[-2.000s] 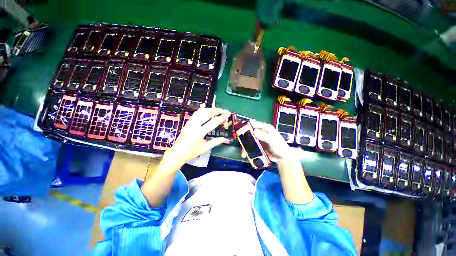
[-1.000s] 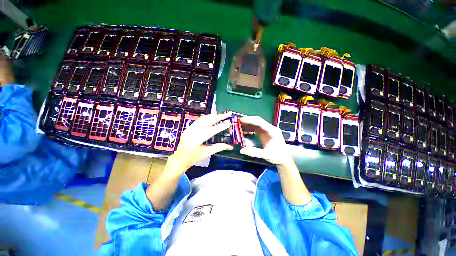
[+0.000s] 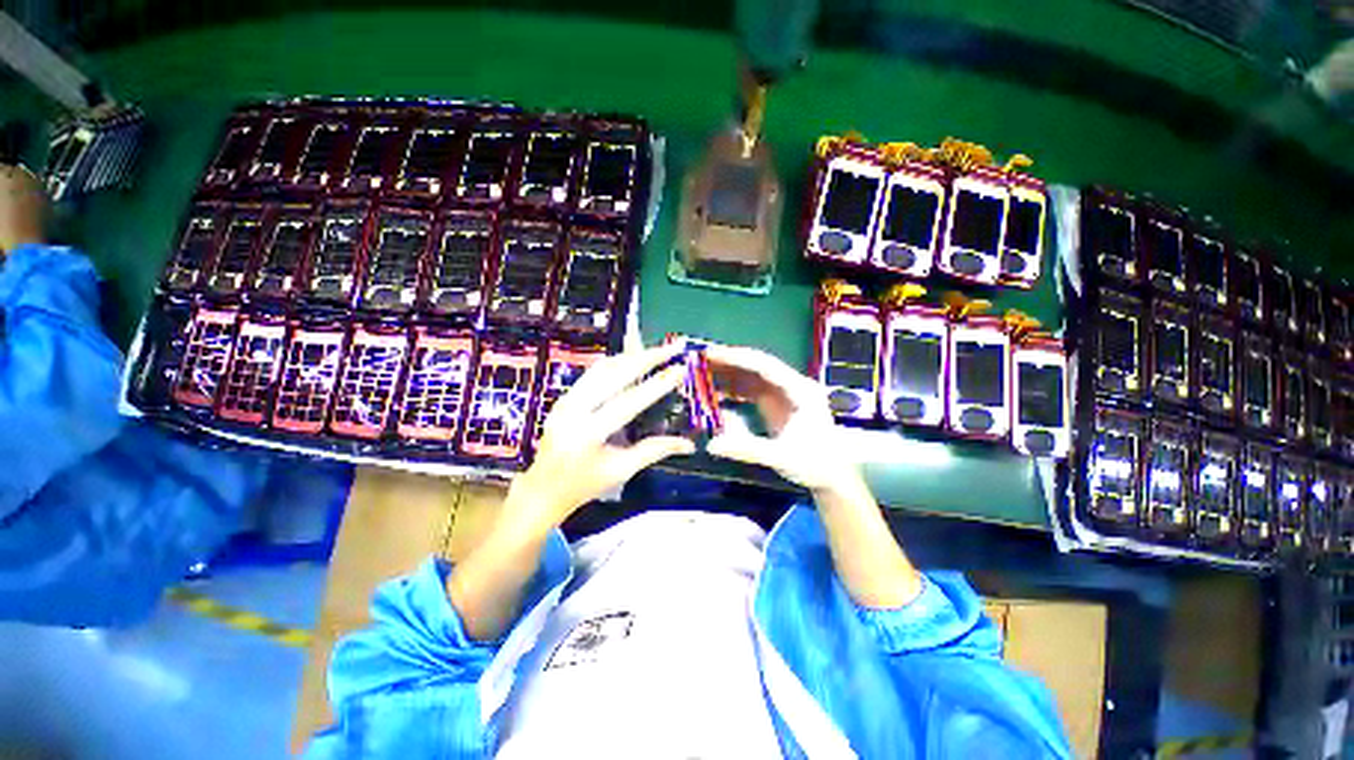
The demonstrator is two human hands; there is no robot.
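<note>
My left hand [image 3: 597, 426] and my right hand [image 3: 787, 422], both bare, hold a small red phone assembly [image 3: 701, 394] edge-up between their fingers, over the front edge of the bench. Its screen face is not visible. A black tray [image 3: 640, 253] on the left holds rows of dark red phone pieces, with red keypad housings [image 3: 371, 380] in the nearest row. Right of my hands, screen halves [image 3: 913, 365] with white faces and orange tails stand in two rows on the green mat.
The brown press fixture [image 3: 729, 215] lies beyond my hands, with the green press [image 3: 777, 33] behind it. A second black tray [image 3: 1072, 520] of phones is at the right. A neighbour's blue sleeve [image 3: 67, 386] is at the left edge.
The phone piece has turned from face-up and slanted to edge-up between both hands. The neighbour's arm has come into view at the left. In the last second my hands barely moved.
</note>
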